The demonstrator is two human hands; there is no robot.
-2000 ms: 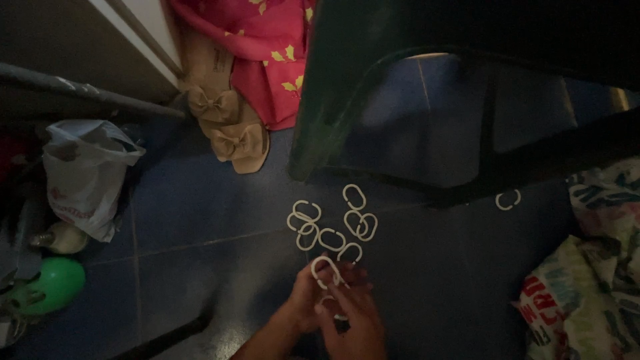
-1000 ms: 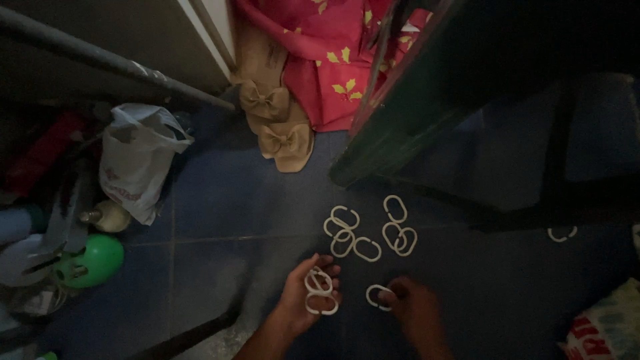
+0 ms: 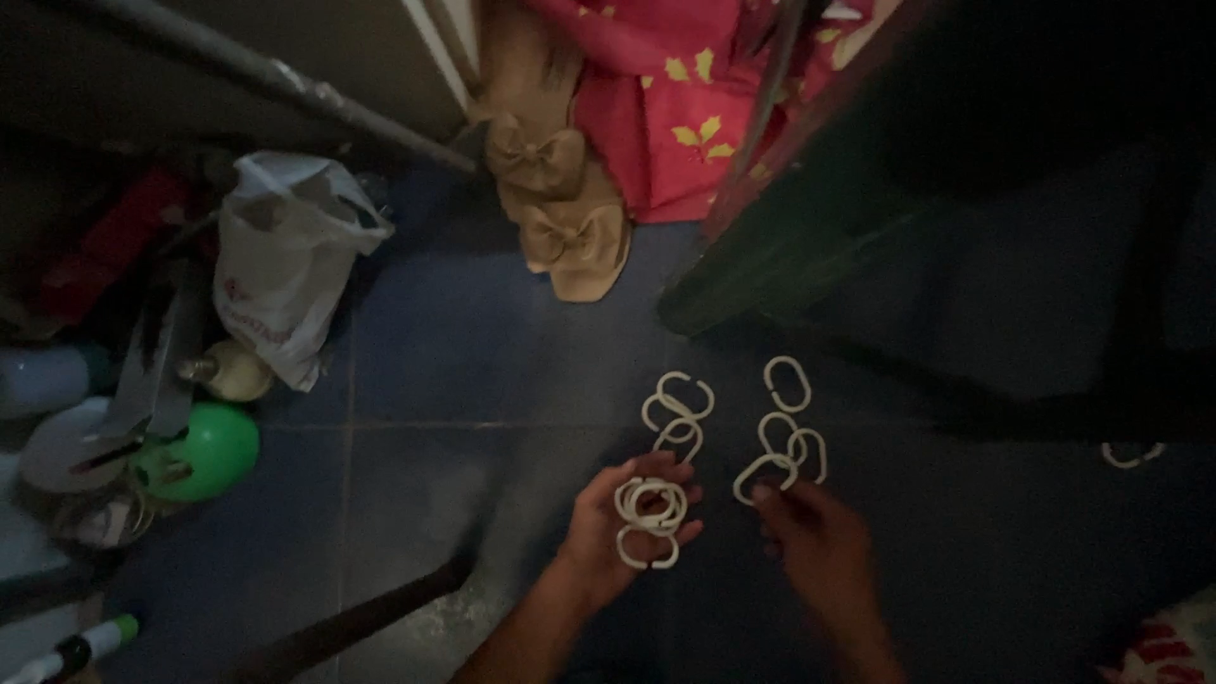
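Note:
Several white plastic open rings, like shower curtain rings (image 3: 648, 513), lie in the upturned palm of my left hand (image 3: 613, 546), its fingers partly curled. My right hand (image 3: 822, 546) pinches one more white ring (image 3: 765, 478) between thumb and finger. Just beyond it, more rings (image 3: 807, 456) lie on the blue tiled floor, with a single oval ring (image 3: 788, 384) above them. Beyond my left hand is another overlapping group of rings (image 3: 679, 408). One lone ring (image 3: 1132, 454) lies far to the right, partly in shadow.
Tan sandals with bows (image 3: 575, 242) lie beside a red cloth with yellow leaves (image 3: 665, 142). A dark green furniture leg (image 3: 760, 266) stands right of them. At left are a white plastic bag (image 3: 285, 256), a light bulb (image 3: 233, 370) and a green round object (image 3: 204, 451). Printed fabric (image 3: 1173, 646) is at lower right.
More rings lie in my left hand than one second ago. My right hand has moved from one ring near my left hand to another by the right group. The view has shifted.

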